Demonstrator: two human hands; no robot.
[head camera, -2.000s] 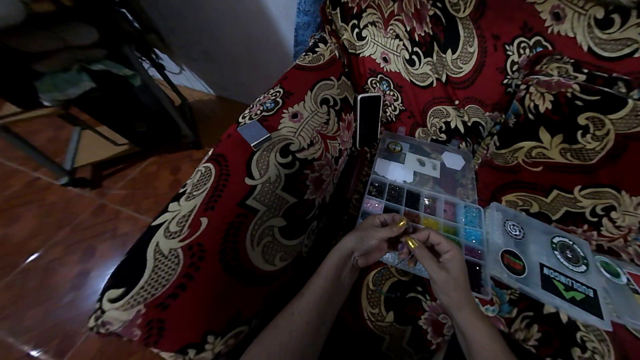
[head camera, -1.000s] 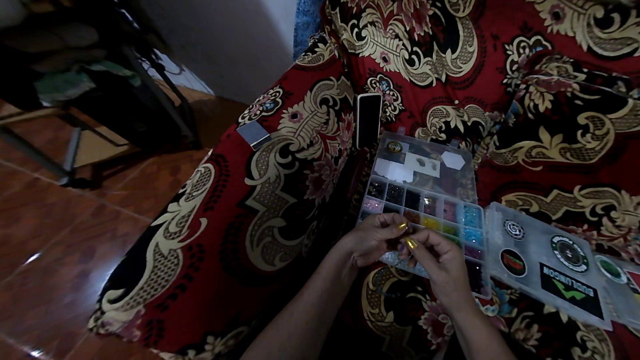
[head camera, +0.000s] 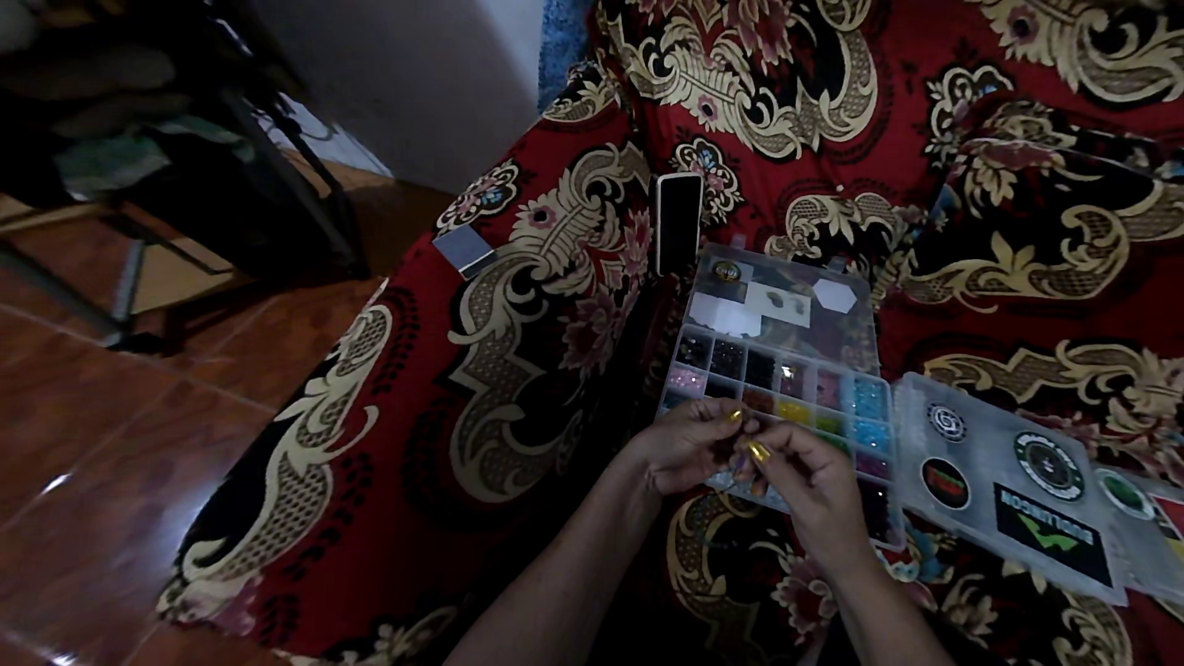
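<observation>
Over the near part of an open clear plastic bead organizer (head camera: 886, 472), my left hand (head camera: 694, 446) and my right hand (head camera: 803, 470) meet at the fingertips. Both have thumb and fingers pinched together, with something small and thin between them, too small and dark to name. Yellow-gold nails show on both hands. The organizer's compartments hold beads in black, pink, red, yellow, green, blue and purple. Its raised transparent lid (head camera: 832, 335) bears stickers and pale paper pieces. My hands hide some of the nearer compartments.
A red, black and gold patterned cover (head camera: 555, 324) drapes the sofa. A smartphone (head camera: 678, 224) leans beyond the organizer, and a small grey square object (head camera: 465, 251) lies on the armrest. Right of the organizer is a stickered plastic case (head camera: 985, 532). A metal-framed stand (head camera: 129, 287) is on the tiled floor.
</observation>
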